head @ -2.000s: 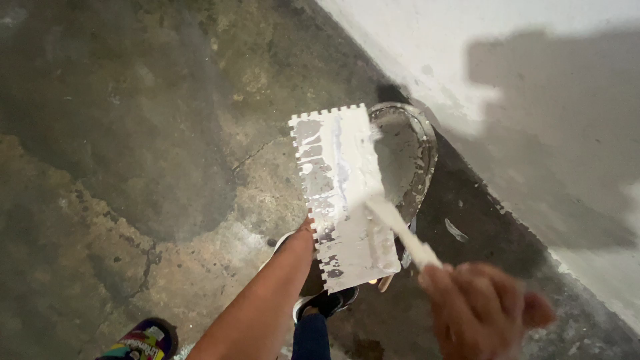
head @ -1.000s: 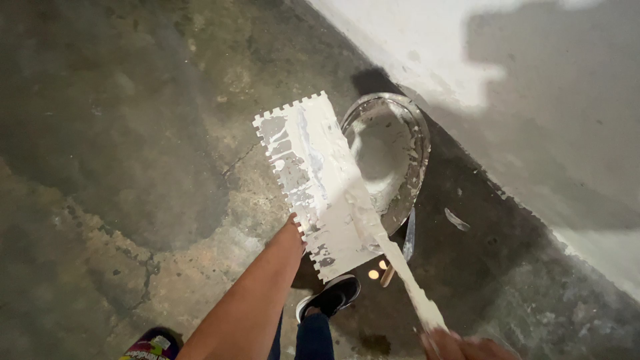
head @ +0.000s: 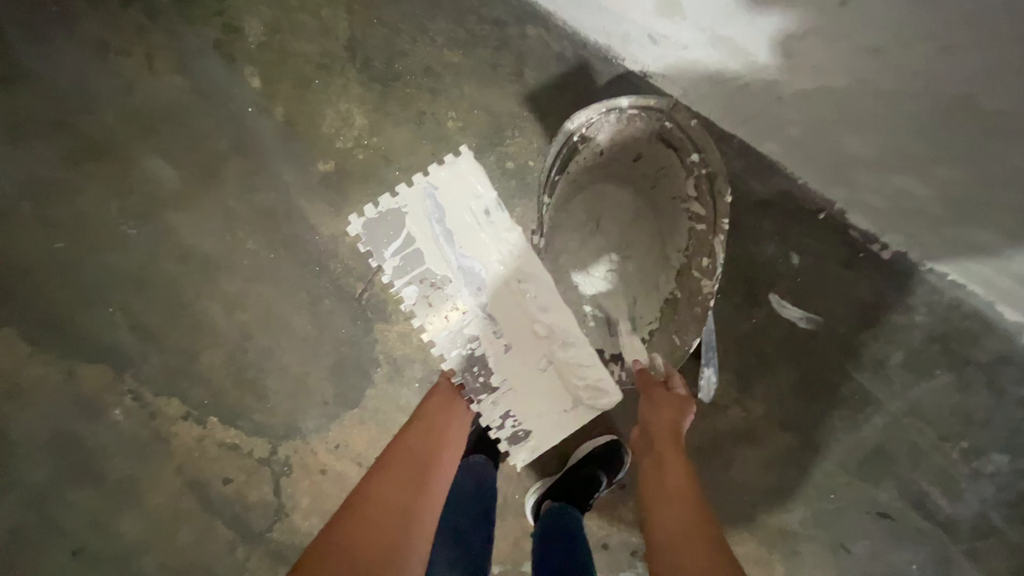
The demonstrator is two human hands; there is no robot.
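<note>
A notched trowel (head: 512,312) with a toothed metal blade, smeared with wet white compound, lies across the middle of the view. My left forearm runs up to its lower left edge; my left hand is hidden beneath the blade, so its grip does not show. To the right stands a bucket (head: 712,184) with a crusted rim, holding pale compound (head: 616,216). My right hand (head: 666,392) is closed on the handle of a putty knife (head: 632,342) at the bucket's near rim. The knife's far end dips inside the bucket.
Against the bucket's lower right side leans a blue-grey strip (head: 709,360). A white smear (head: 794,311) marks the concrete floor (head: 200,240). The white wall (head: 904,104) meets the floor diagonally at upper right. My black shoe (head: 588,472) is just below the bucket.
My right hand and the putty knife have moved from the trowel's blade to inside the bucket. The view has shifted, and more of the bucket shows beside the trowel.
</note>
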